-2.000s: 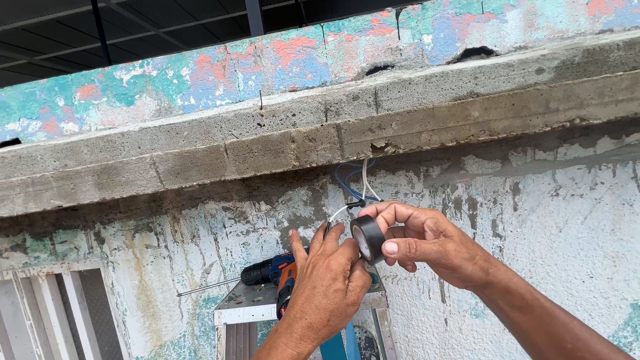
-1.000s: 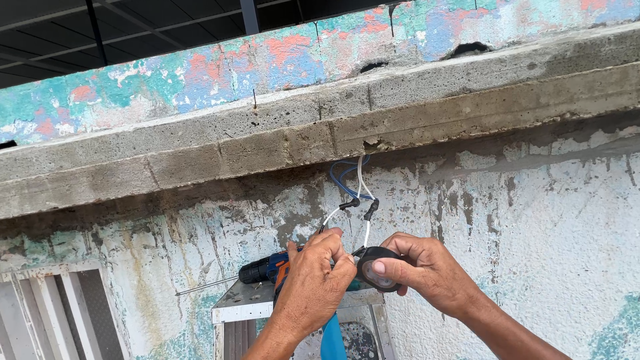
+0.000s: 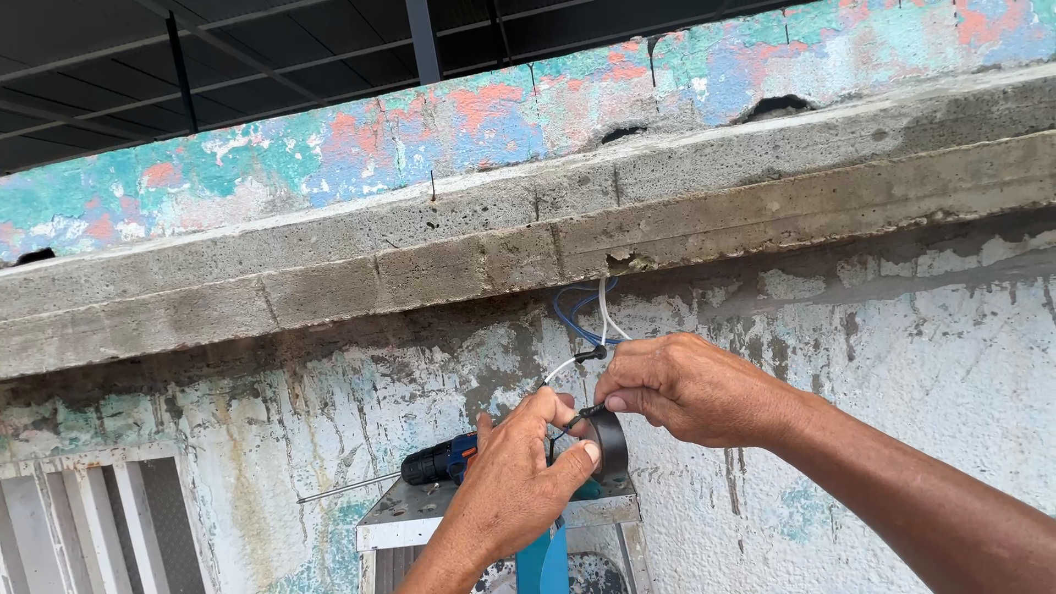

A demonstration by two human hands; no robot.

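Near the middle, my left hand (image 3: 528, 474) holds a roll of black electrical tape (image 3: 609, 445) by its edge. My right hand (image 3: 701, 396) pinches a black-taped wire end (image 3: 591, 411) just above the roll. White wires (image 3: 604, 309) and blue wires (image 3: 569, 318) hang from under the concrete ledge. One white wire has a joint wrapped in black tape (image 3: 591, 355), just above my fingers. The other white wire runs behind my right hand, where its lower part is hidden.
A cordless drill (image 3: 441, 462) with a long bit lies on the top of a metal stepladder (image 3: 400, 528), below and behind my left hand. The concrete ledge (image 3: 462, 268) crosses above the hands. A barred window (image 3: 99, 528) is at lower left, in the peeling wall.
The tape roll was in my right hand in both earlier frames; now it is in my left. My right hand has moved up to the taped wire end.
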